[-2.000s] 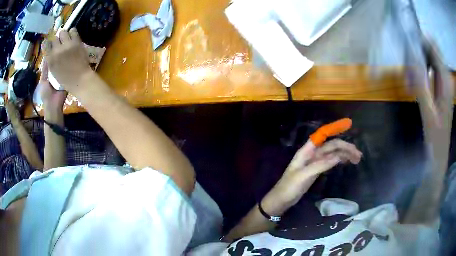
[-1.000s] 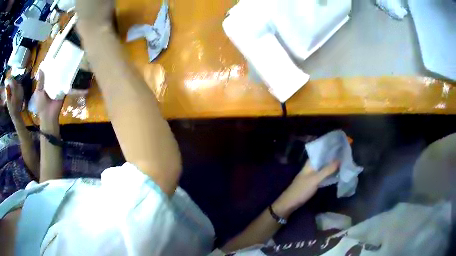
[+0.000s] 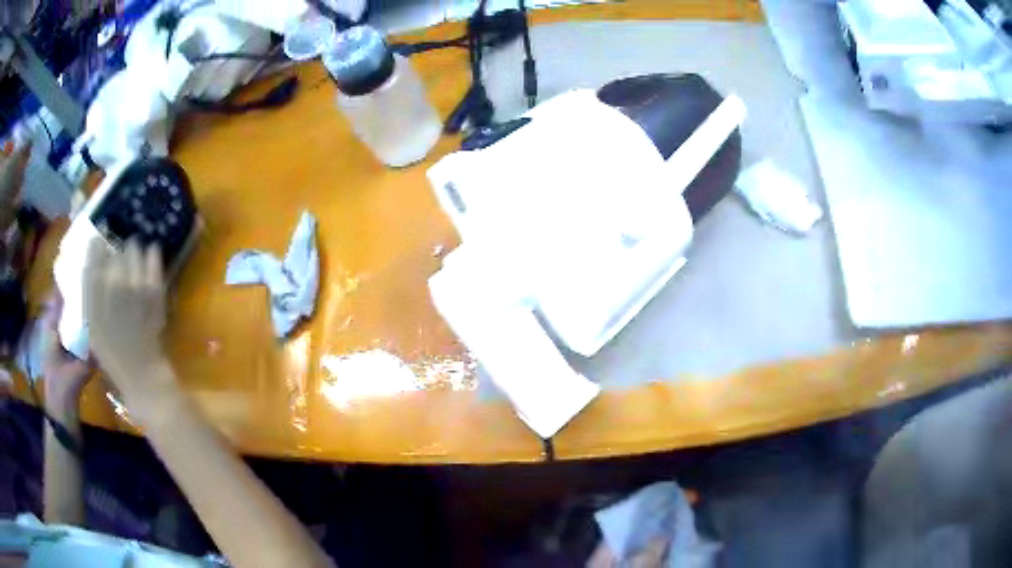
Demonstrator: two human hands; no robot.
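Note:
A white security camera (image 3: 577, 211) lies on the grey mat in front of me, its black rounded end toward the back right and its narrower white arm pointing to the bench's front edge. My left hand (image 3: 644, 551) is low at the bottom edge, cut off by the frame and below the bench edge. It holds a crumpled grey-white cloth (image 3: 657, 521), which hides most of the fingers; a bit of orange shows beside it. Neither touches the camera. My right hand is not in view.
A cloudy bottle (image 3: 388, 111) and black cables (image 3: 479, 67) are behind the camera. A spare rag (image 3: 286, 277) lies left on the orange bench, a white crumpled piece (image 3: 779, 198) right on the mat. At left, another person's hand (image 3: 128, 305) touches another camera.
The view has shifted up, showing the whole camera and bottle. My left hand, bare of cloth two seconds ago, holds the cloth. My right hand, blurred at right earlier, has left the view.

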